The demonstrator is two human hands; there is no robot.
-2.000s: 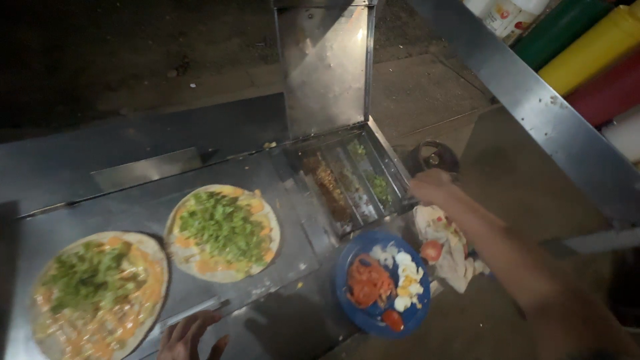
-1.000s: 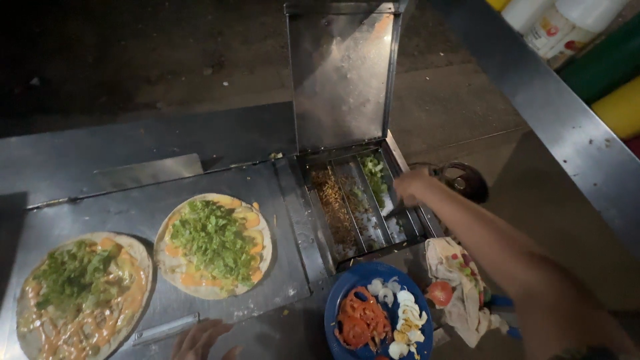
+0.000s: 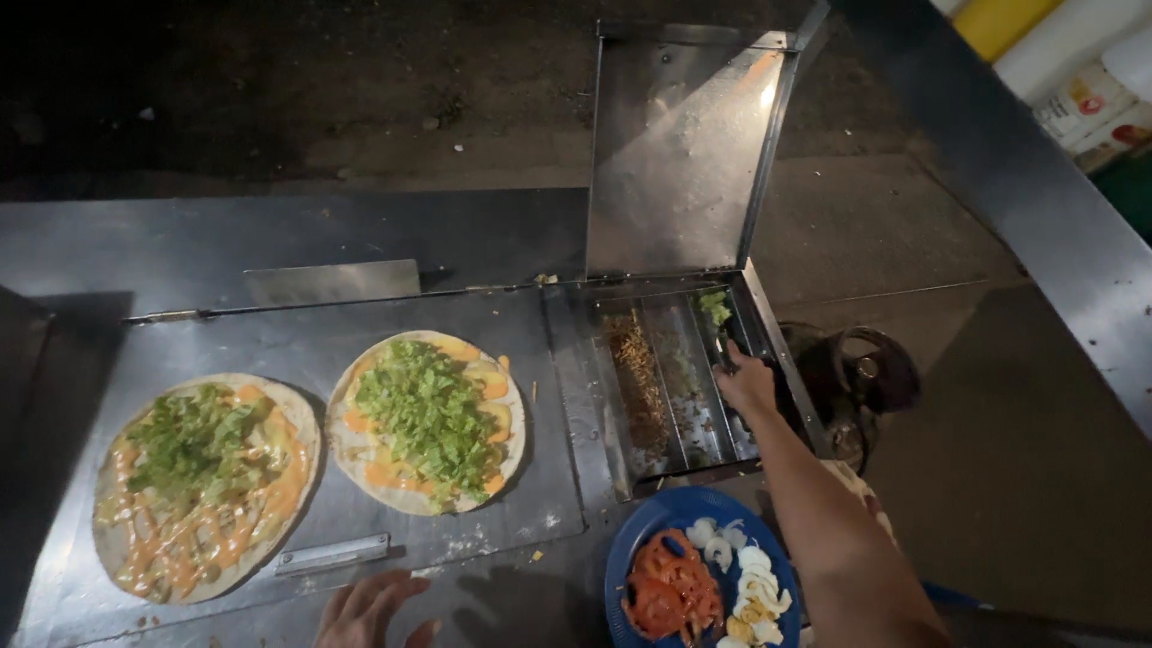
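My right hand (image 3: 747, 382) reaches into the divided metal bin (image 3: 621, 472), its fingers closed around a small, partly hidden utensil just below some chopped lettuce (image 3: 715, 307). At the bottom edge my left hand (image 3: 373, 612) hovers empty with fingers apart, near a metal handle (image 3: 333, 553). Two flatbreads lie on the steel counter: the left flatbread (image 3: 207, 540) bears orange sauce and greens, and the right flatbread (image 3: 432, 423) has a heap of shredded lettuce over sauce. A blue plate (image 3: 621, 540) holds sliced tomatoes (image 3: 666, 594), sliced egg (image 3: 758, 585) and white onion-like pieces (image 3: 717, 540).
The bin's raised metal lid (image 3: 684, 162) stands behind it. A metal beam (image 3: 1017, 180) crosses the upper right, with bottles (image 3: 1080, 103) beyond. Below the bin's right side is a dark round object (image 3: 873, 369). A cloth (image 3: 850, 481) lies partly behind my right forearm.
My right hand has moved from the bin's right edge into its right-hand compartment. The greens there look fewer than one second ago. The flatbreads have stayed in place.
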